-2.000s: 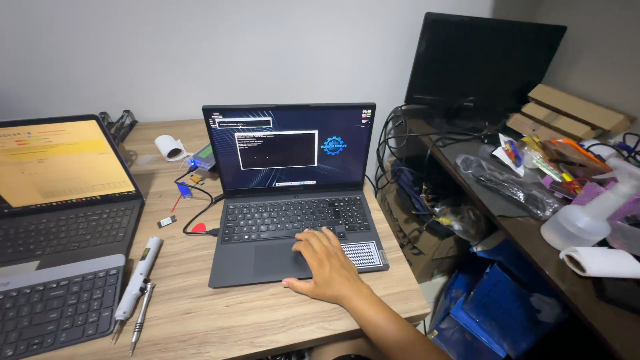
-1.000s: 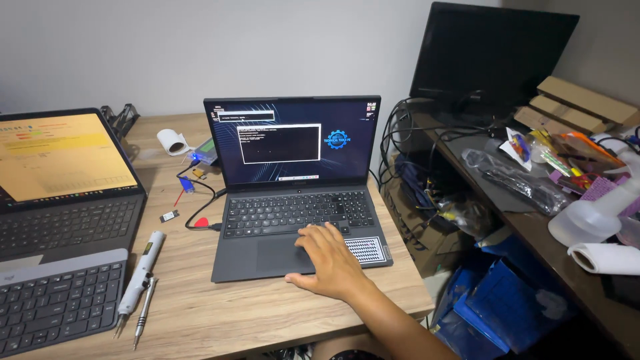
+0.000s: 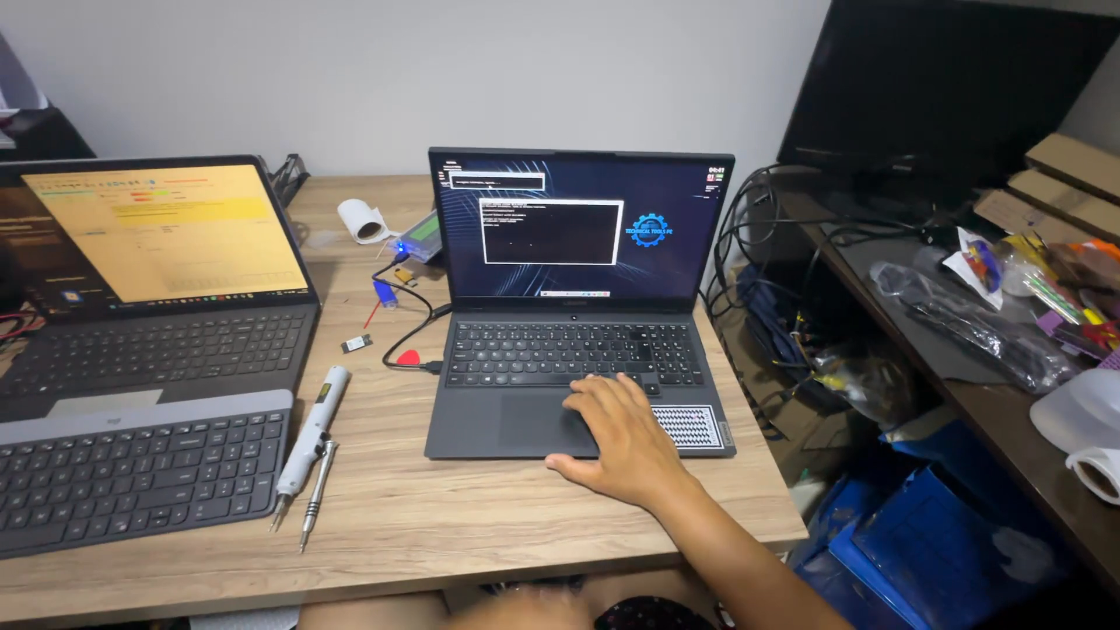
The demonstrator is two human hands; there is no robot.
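An open dark gray laptop (image 3: 464,424) stands on the wooden desk, its screen lit with dark windows. Across the right part of its touchpad and palm rest lies my right hand (image 3: 621,437), fingers apart, fingertips by the keyboard's lower edge and thumb over the front edge; it holds nothing. My left hand (image 3: 525,610) is a blur at the bottom edge, below the desk front, its fingers not readable. A black cable (image 3: 429,306) plugs into the laptop's left side and runs to a small device (image 3: 422,238) with a green display and a blue light.
Left of the laptop are a pen-style electric screwdriver (image 3: 313,437), a slim metal screwdriver (image 3: 318,496), a small circuit module (image 3: 356,343), a red pick (image 3: 409,358), a keyboard (image 3: 140,477) and a second laptop (image 3: 297,350). A paper roll (image 3: 359,220) lies behind. Right stands a cluttered dark desk (image 3: 927,359).
A blurred left hand now shows at the bottom edge. My right hand stays on the laptop's palm rest.
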